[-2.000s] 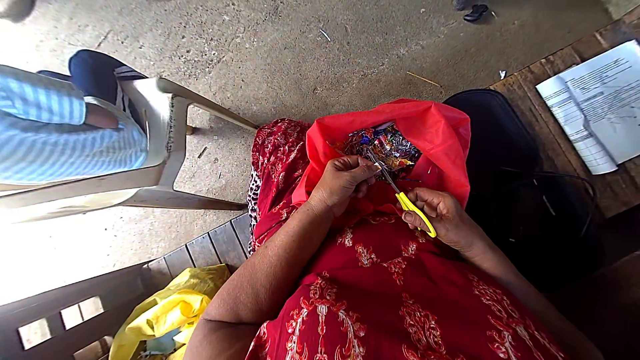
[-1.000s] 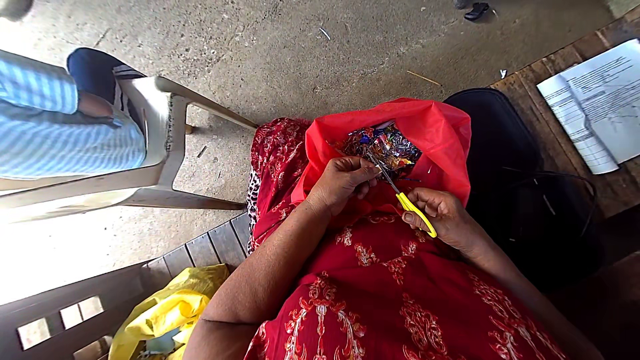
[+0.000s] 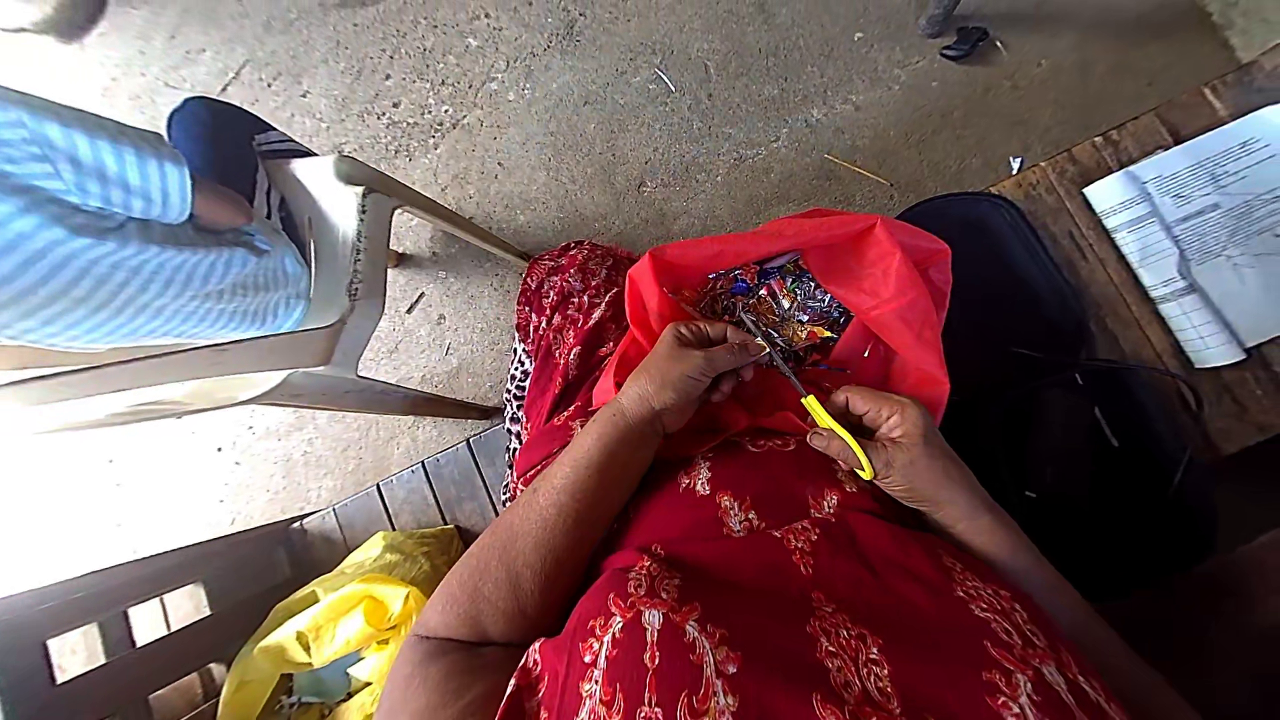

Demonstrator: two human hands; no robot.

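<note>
My right hand (image 3: 890, 445) is closed around the yellow handles of a pair of scissors (image 3: 838, 437), whose metal blades point up and left toward my left hand. The fingers of my left hand (image 3: 695, 370) are pinched together beside the blades, seemingly on a small piece too hidden to name. Under and beyond both hands a red bag (image 3: 890, 300) lies open on my lap. Inside it is a heap of small, shiny, multicoloured cut scraps (image 3: 785, 300).
At left a person in a striped shirt (image 3: 150, 260) sits on a plastic chair (image 3: 365, 270). A black bag (image 3: 1010, 290) lies to my right, beside a wooden table (image 3: 1090, 230) with printed papers (image 3: 1200, 230). A yellow bag (image 3: 340, 610) rests on the slatted bench (image 3: 400, 500).
The seated person's forearm at left has shifted. My two hands and the scissors stay in nearly the same place over the red bag.
</note>
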